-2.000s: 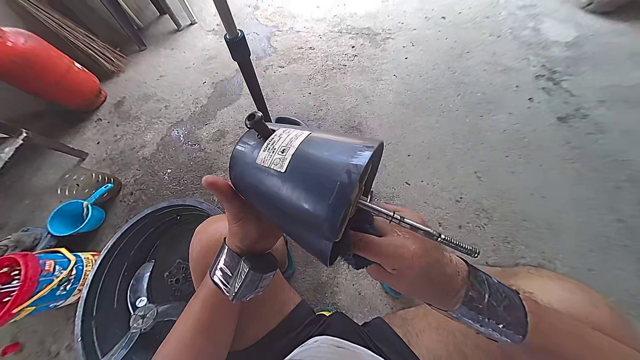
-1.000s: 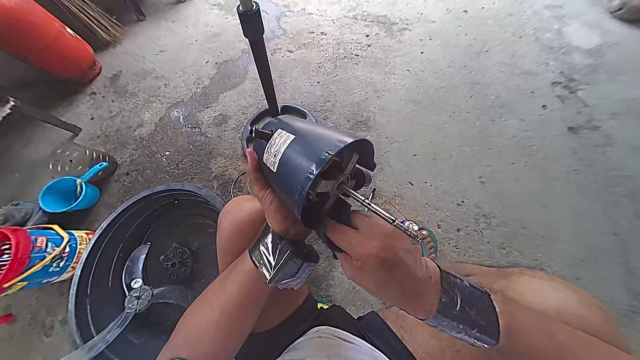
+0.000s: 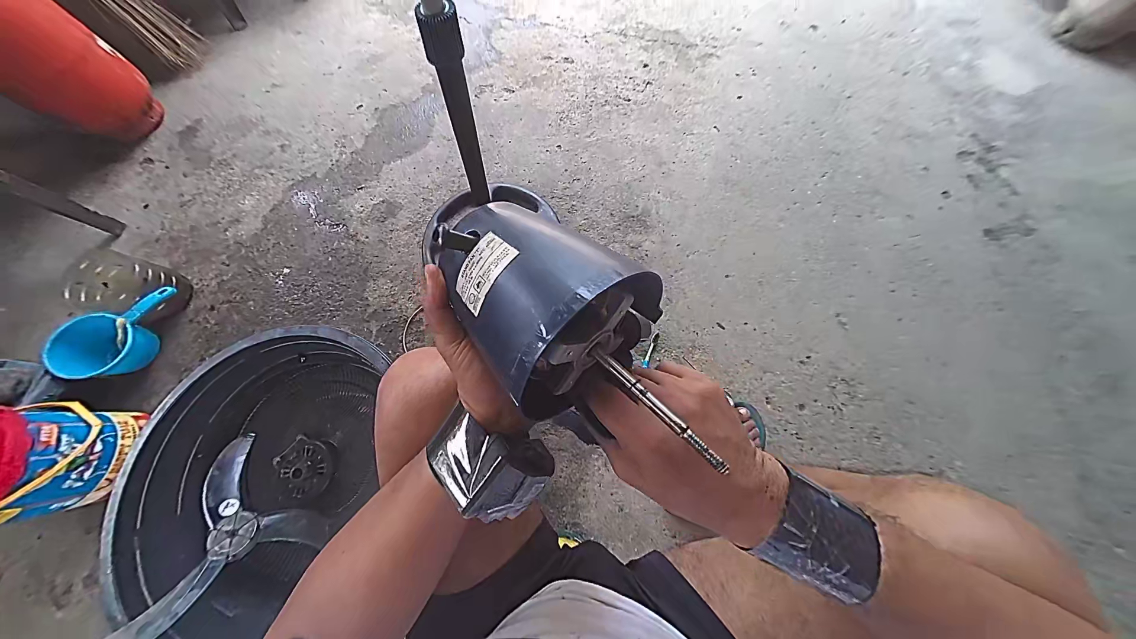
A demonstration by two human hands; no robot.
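Observation:
A dark blue plastic fan motor housing [image 3: 550, 284] lies tilted between my hands, its open end towards me. From that end a threaded metal motor shaft [image 3: 661, 408] sticks out, with motor parts partly visible inside. My left hand [image 3: 466, 355] grips the housing's left side, thumb near a paper label that bears writing. My right hand [image 3: 688, 435] is at the lower rim beneath the shaft, its fingertips hidden behind and under it, touching a dark part. A black knob sticks up beside the label. Behind the housing rises a black pole [image 3: 460, 115]. Both wrists are wrapped in shiny dark tape.
At lower left a round black basin [image 3: 133, 497] holds a translucent fan blade [image 3: 232, 536] and a round black part. Left of it are a blue dipper [image 3: 102, 346] and a printed bucket [image 3: 84, 457]. A red gas cylinder [image 3: 80, 67] and a broom [image 3: 151, 31] are at upper left.
The housing has turned since two seconds ago, so its open end and the motor inside now show. My left hand has shifted from beneath it to its left side.

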